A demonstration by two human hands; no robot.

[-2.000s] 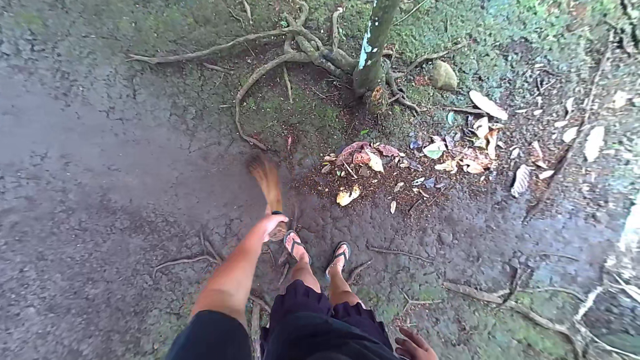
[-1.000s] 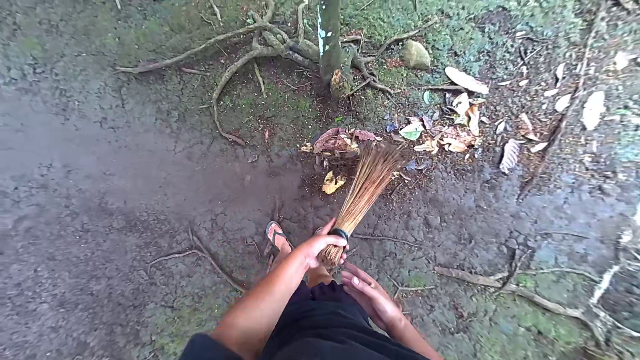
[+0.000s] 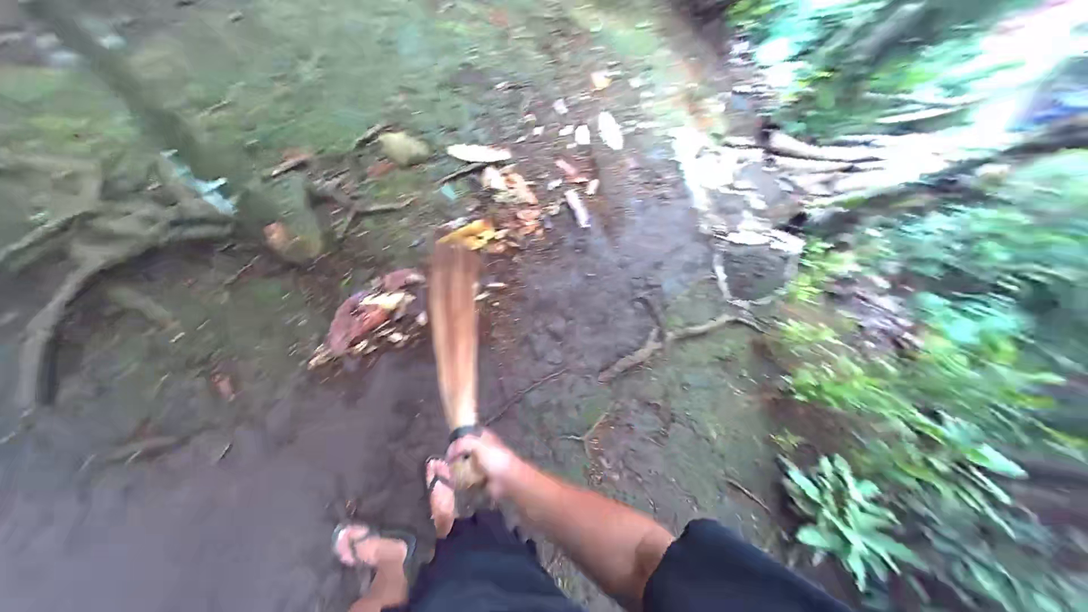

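My right hand (image 3: 483,461) grips the bound handle end of a stick broom (image 3: 456,340), close in front of my legs. The broom's blurred bristles point away from me, and their tips lie by a yellow leaf (image 3: 469,235). Left of the bristles is a pile of reddish-brown dry leaves (image 3: 365,319). More fallen leaves (image 3: 513,197) lie beyond the tips. My left hand is outside the view.
A slim tree trunk (image 3: 153,115) with spreading roots (image 3: 64,289) stands at the left. A stone (image 3: 405,148) lies near it. Exposed roots (image 3: 671,340) cross the ground at the right, beside green plants (image 3: 850,518). My sandalled feet are below.
The broom has passed from my left hand, which held it two seconds ago, to my right hand. My left hand has left the view. The view has swung to the right.
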